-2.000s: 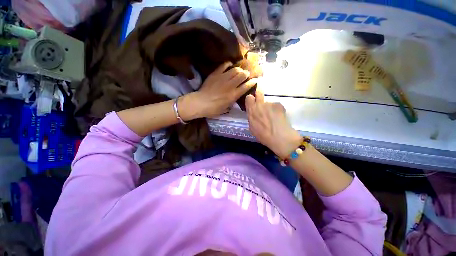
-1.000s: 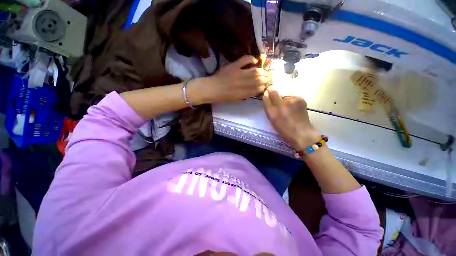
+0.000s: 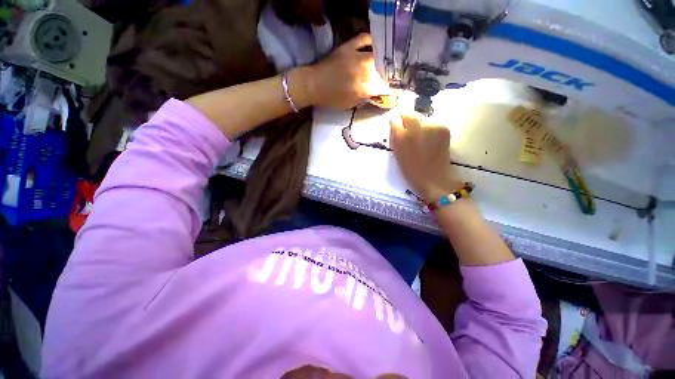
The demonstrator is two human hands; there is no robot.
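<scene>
A brown garment [image 3: 196, 55] with a white part [image 3: 294, 38] lies heaped left of the needle, its lower end hanging over the table's near edge. My left hand [image 3: 346, 78] is closed on the garment's edge just left of the presser foot [image 3: 396, 83]. My right hand [image 3: 422, 148] has its fingertips together at the near side of the foot, close to my left fingertips. Glare and the fingers hide what lies between them, so I cannot tell if my right hand grips cloth.
The white sewing machine [image 3: 474, 65] stands ahead. Right of the needle lie yellow printed paper [image 3: 530, 133] and green-and-orange snips [image 3: 579, 189]. A second beige machine [image 3: 63, 41] and a blue basket [image 3: 37, 174] are at left. Pink cloth [image 3: 636, 326] is at lower right.
My left hand has moved up and slightly back from the near edge. The dark cloth beside the foot has shifted away, baring machine bed with a thin dark curved edge on it.
</scene>
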